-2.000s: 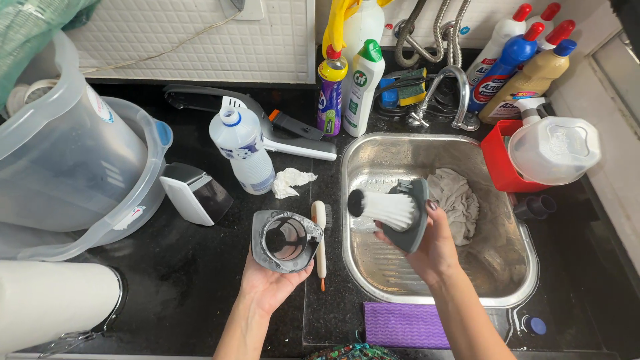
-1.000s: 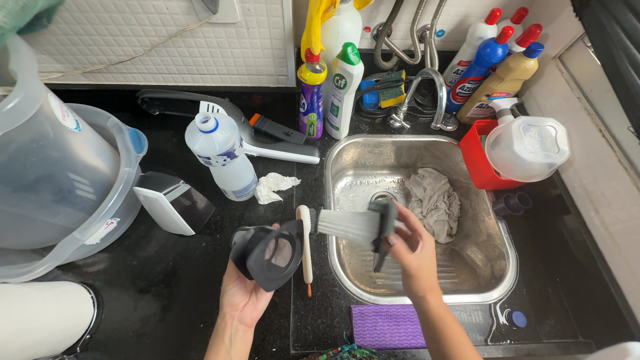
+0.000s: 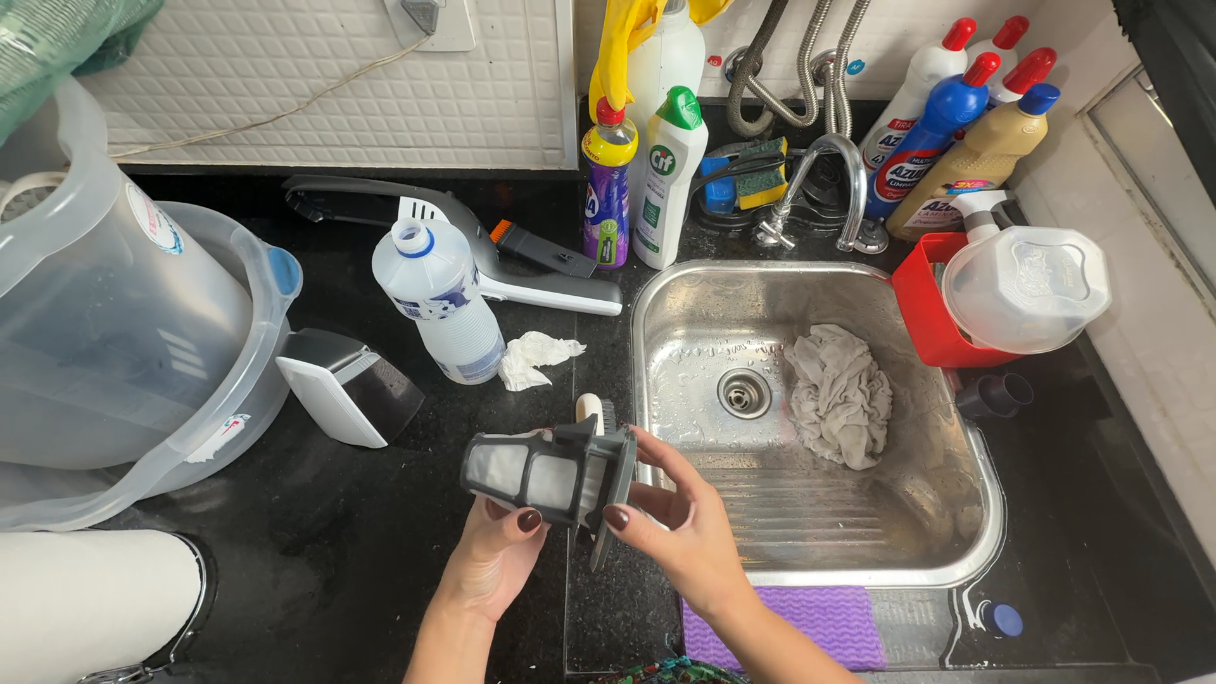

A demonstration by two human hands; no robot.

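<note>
Between my hands is a vacuum cleaner filter, its pleated part mostly inside a grey plastic mesh cage (image 3: 527,470). My left hand (image 3: 499,551) holds the cage from below, its thumb along the lower side. The fingers of my right hand (image 3: 679,522) grip the filter's dark grey end plate (image 3: 617,484). Just behind the filter lies a white-handled brush (image 3: 590,408), partly hidden. A handheld vacuum body (image 3: 465,242) rests at the back of the black counter, and its dust cup (image 3: 351,388), white and smoky, lies by the clear tub.
Right of my hands is a steel sink (image 3: 665,408) with a grey cloth (image 3: 836,394). A blue-and-white bottle (image 3: 442,304), crumpled paper (image 3: 537,359) and cleaner bottles (image 3: 670,180) stand or lie behind. Clear plastic tubs (image 3: 218,427) and a paper roll (image 3: 95,608) are left; a purple cloth (image 3: 788,622) lies in front.
The pleated filter, earlier apart from the cage, is now mostly inside it. My right hand has moved left toward my left hand, and the cage has turned sideways.
</note>
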